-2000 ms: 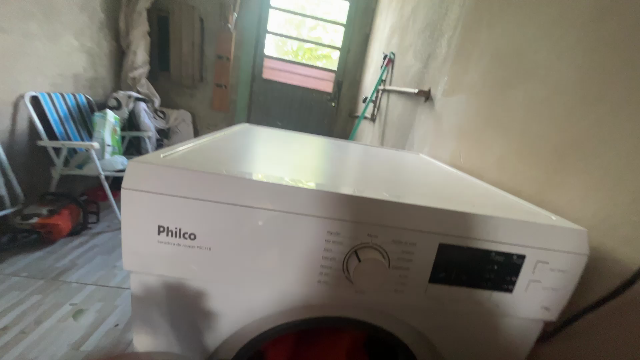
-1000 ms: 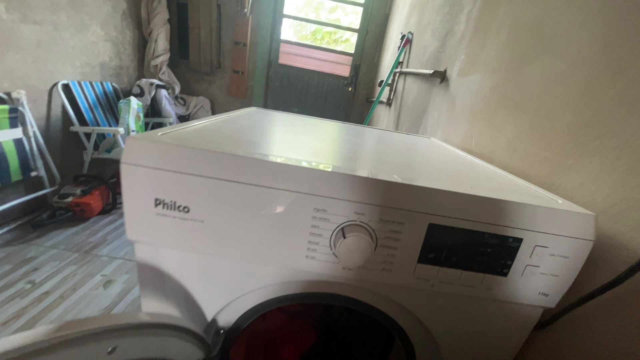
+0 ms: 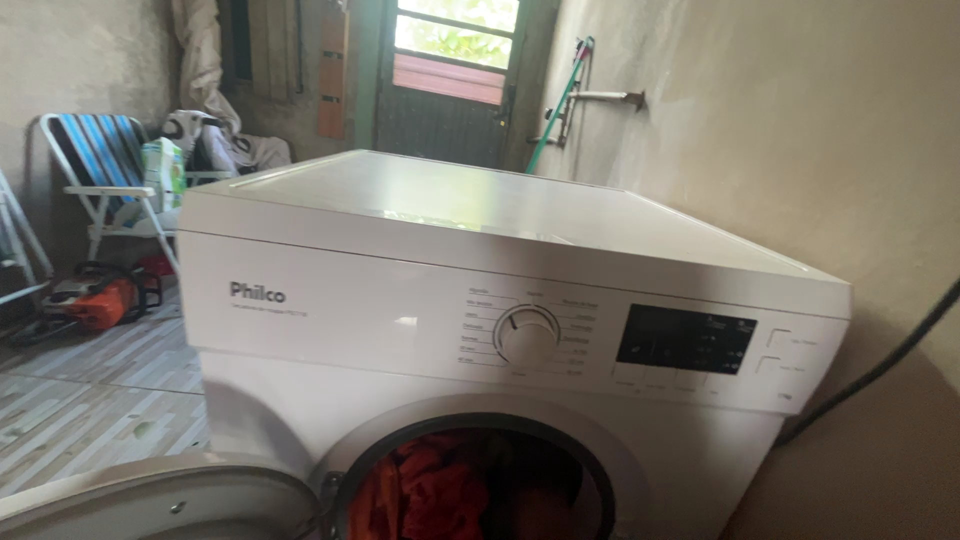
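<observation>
A white Philco front-loading laundry machine (image 3: 300, 307) fills the middle of the head view. Its round door (image 3: 187, 495) stands swung out to the lower left. Red and dark cloth (image 3: 442, 487) lies inside the drum opening. On the front panel are a round selector knob (image 3: 527, 337) and a dark display (image 3: 686, 339). Neither my left hand nor my right hand can be made out; a dim, blurred shape low in the opening is too dark to identify.
A striped folding chair (image 3: 112, 161) holding a green-and-white package (image 3: 163, 174) stands at the left, with an orange chainsaw (image 3: 105, 304) on the tiled floor. A green pole (image 3: 555, 112) leans by the right wall. A black hose or cable (image 3: 877, 375) runs beside the machine.
The machine's round door, visible at the lower left one second ago and now, is not in view in the earliest frame. The view has shifted somewhat.
</observation>
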